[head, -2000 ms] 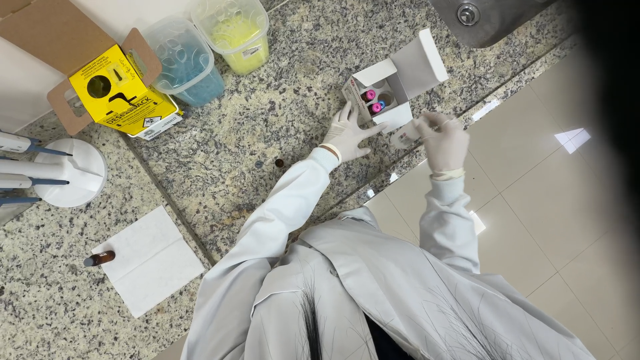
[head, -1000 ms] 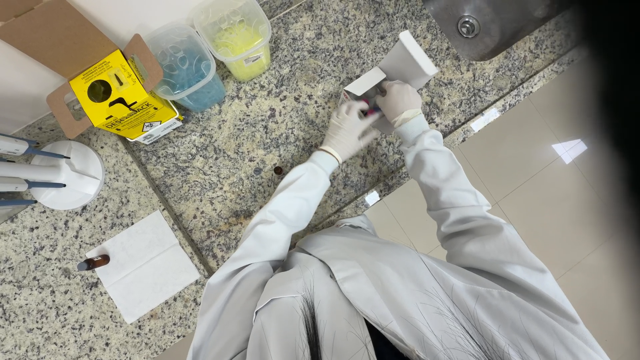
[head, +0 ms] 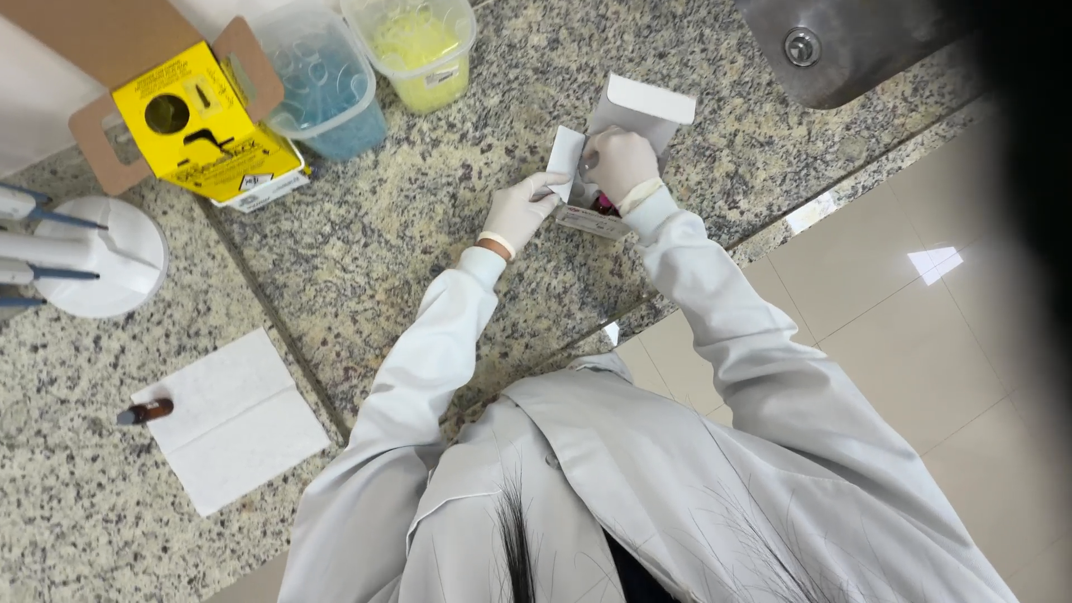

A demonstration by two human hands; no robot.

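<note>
A small white cardboard box [head: 590, 221] lies on the granite counter with its lid flap up. My left hand [head: 521, 214], in a pale glove, pinches a side flap [head: 566, 159] of the box between thumb and fingers. My right hand [head: 621, 165], gloved too, is over the box opening with its fingers curled inward; whether it holds anything is hidden. Beneath the right hand a pink-capped vial [head: 604, 203] shows partly inside the box. The remaining contents are covered by the hand.
Left stand a yellow sharps box [head: 201, 126], tubs of blue [head: 327, 100] and yellow [head: 423, 59] pipette tips, and a pipette stand [head: 109, 260]. An amber bottle [head: 152, 409] lies at the edge of a white paper sheet [head: 243, 427]. A metal sink [head: 854, 50] is upper right.
Two seconds ago my right hand was beside the box, with the pink-capped vials in plain view; now it is over the opening. My left hand has shifted to the side flap.
</note>
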